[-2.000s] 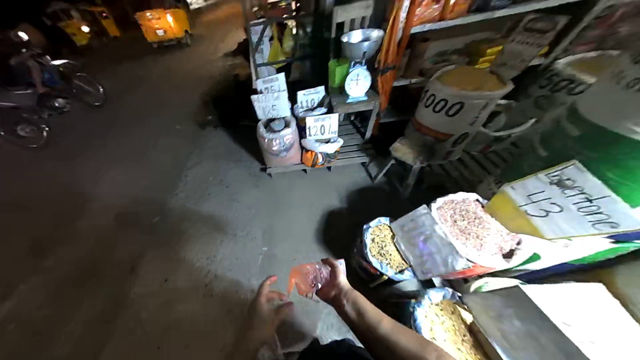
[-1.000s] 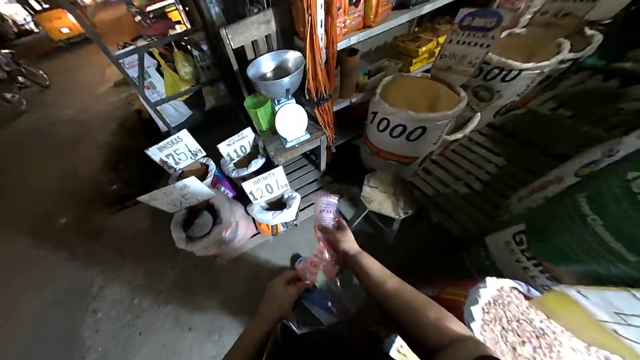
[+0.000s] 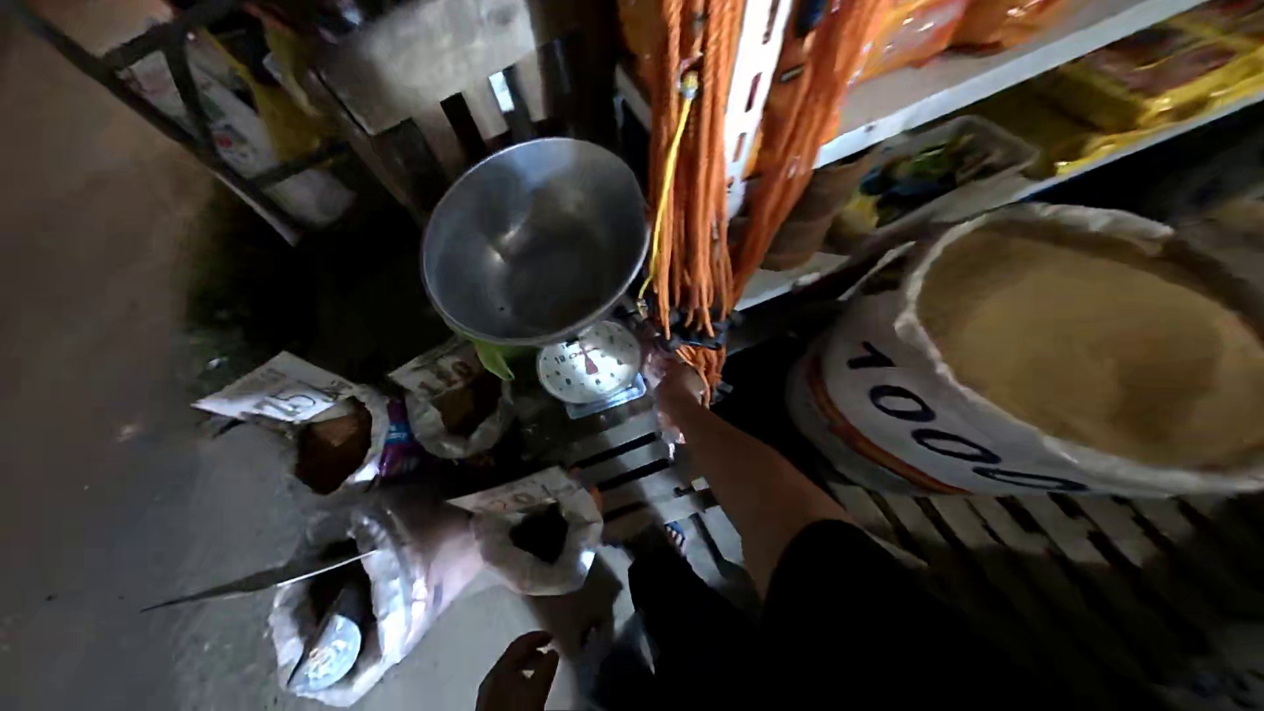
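Note:
My right hand (image 3: 681,383) reaches in beside the dial scale (image 3: 591,363), at the lower end of the hanging orange cords (image 3: 696,197). Pinkish clear plastic shows at its fingers, but whether the hand grips it cannot be made out. A wide metal weighing bowl (image 3: 536,242) sits on top of the scale. Low at the bottom edge is my left hand (image 3: 520,671), partly cut off, fingers curled loosely with a gap between them and nothing seen in it. It is below the open sack (image 3: 543,538) with a price sign.
A large white sack (image 3: 889,415) of tan grain or meal stands at right on wooden slats. Several smaller open sacks with price signs (image 3: 286,388) stand at left, one with a metal scoop (image 3: 331,652). A shelf edge (image 3: 987,59) runs at upper right, a dark metal rack (image 3: 188,89) at upper left.
The view has moved in toward the scale. My hands, together at the pinkish plastic bag before, are now apart: the right reaches beside the scale, the left hangs low.

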